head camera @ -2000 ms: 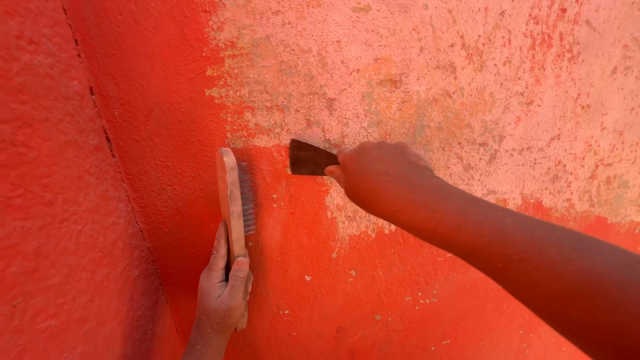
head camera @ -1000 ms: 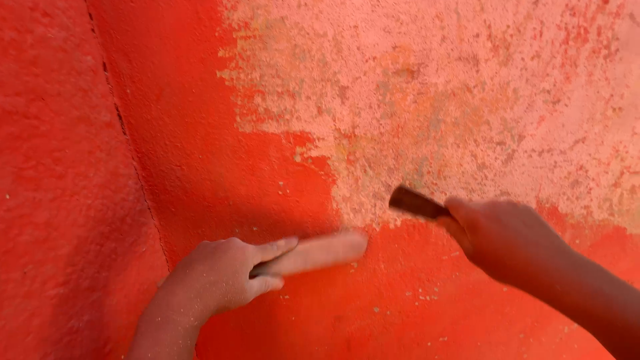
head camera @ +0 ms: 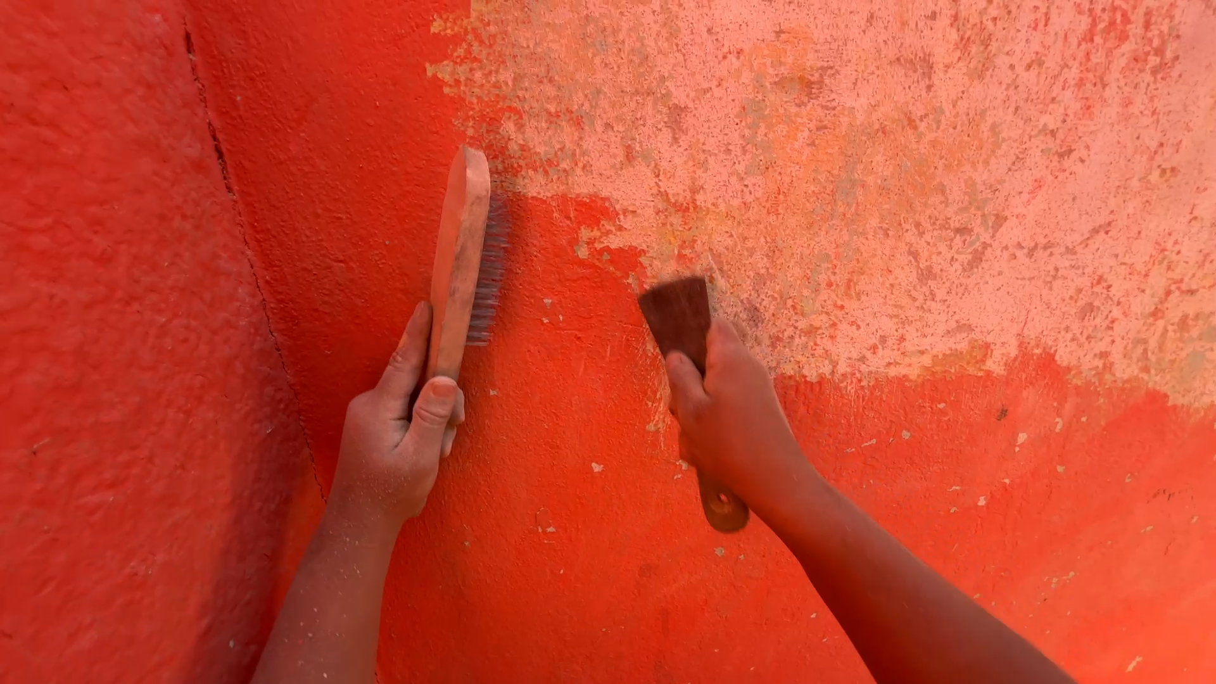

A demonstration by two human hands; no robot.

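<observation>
My left hand [head camera: 399,437] grips the handle end of a wooden wire brush [head camera: 461,256], held upright with its bristles facing right, close to the red painted wall [head camera: 570,494]. To the right, my right hand [head camera: 736,418] is closed around the handle of a paint scraper [head camera: 679,313]. Its broad dark blade points up and lies at the edge between the red paint and the scraped pink patch [head camera: 855,171]. The handle's end with a hole shows below my fist. My fingers hide most of both handles.
A second red wall [head camera: 114,361] meets this one at the left, with a dark crack [head camera: 242,237] running down the corner. Small paint flakes [head camera: 597,466] dot the red surface below the bare patch.
The brush, slanting to the right and blurred a second ago, stands upright again, farther up the wall. My right hand has turned the scraper from pointing left to pointing up.
</observation>
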